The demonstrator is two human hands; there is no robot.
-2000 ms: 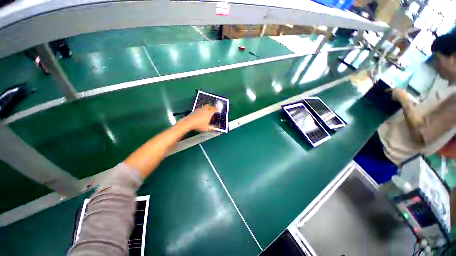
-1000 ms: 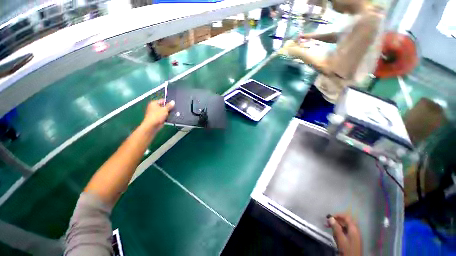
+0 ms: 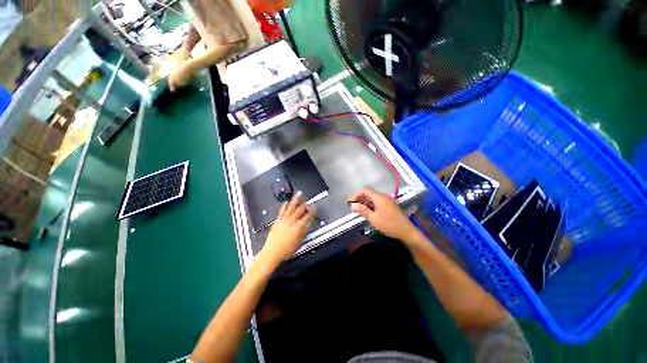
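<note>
A solar panel (image 3: 301, 174) lies face down on the grey glass top of the light box (image 3: 355, 157), its plain black back up, with a coiled black lead (image 3: 282, 189) on it. My left hand (image 3: 289, 225) is at the panel's near edge, fingers on or just over the lead; whether it grips the lead is unclear. My right hand (image 3: 377, 211) is right of the panel over the box's near edge, fingertips pinched on a small dark lead end (image 3: 352, 203). Red and blue test leads (image 3: 383, 157) loop from the bench meter (image 3: 273, 96) down the box's right side.
A blue crate (image 3: 468, 252) holding several panels stands at the right. A black pedestal fan (image 3: 426, 53) stands behind it. Another panel (image 3: 155, 190) lies face up on the green bench at the left. A person's arms (image 3: 206, 57) are at the far bench.
The view has swung right. My left hand has brought the panel from the bench onto the light box and no longer holds its edge. The crate and black fan have come into view.
</note>
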